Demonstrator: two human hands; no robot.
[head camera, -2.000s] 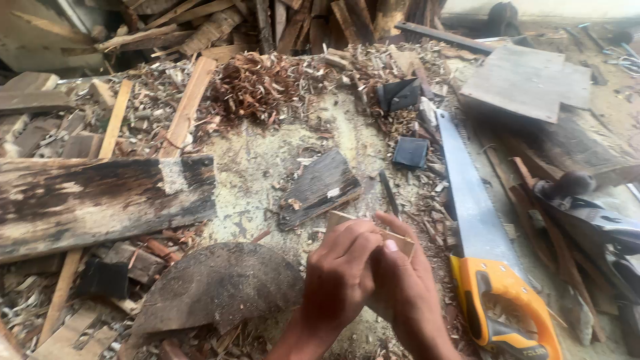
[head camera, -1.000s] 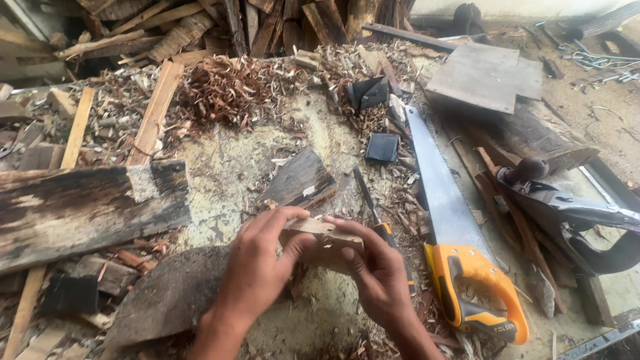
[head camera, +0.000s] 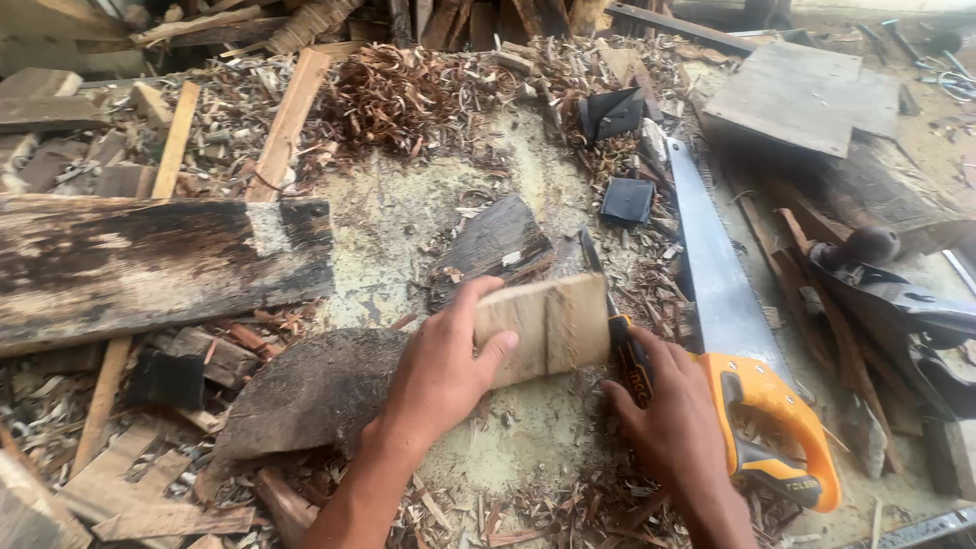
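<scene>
My left hand (head camera: 450, 358) grips a small flat wooden block (head camera: 545, 328) by its left end, thumb on its face. The block's face shows a dark line and some rough fibres. Just right of the block lies a narrow-bladed tool with a black and orange handle (head camera: 631, 362), its blade pointing away from me. My right hand (head camera: 667, 400) is at that handle, fingers spread over its right side; whether it grips is unclear. Beyond the block lies a dark, weathered wood offcut (head camera: 496, 240). A hand saw (head camera: 720, 290) with an orange handle lies to the right.
A weathered plank (head camera: 152, 267) and a half-round dark wood piece (head camera: 313, 389) lie left. A hand plane (head camera: 900, 297) stands right, below a grey sheet (head camera: 801, 91). Small black pieces (head camera: 627, 200) and reddish shavings (head camera: 396, 99) lie farther back.
Both hands were on the wooden block; now only my left holds it. My right hand has moved off it, rightward to the handle of the narrow-bladed tool.
</scene>
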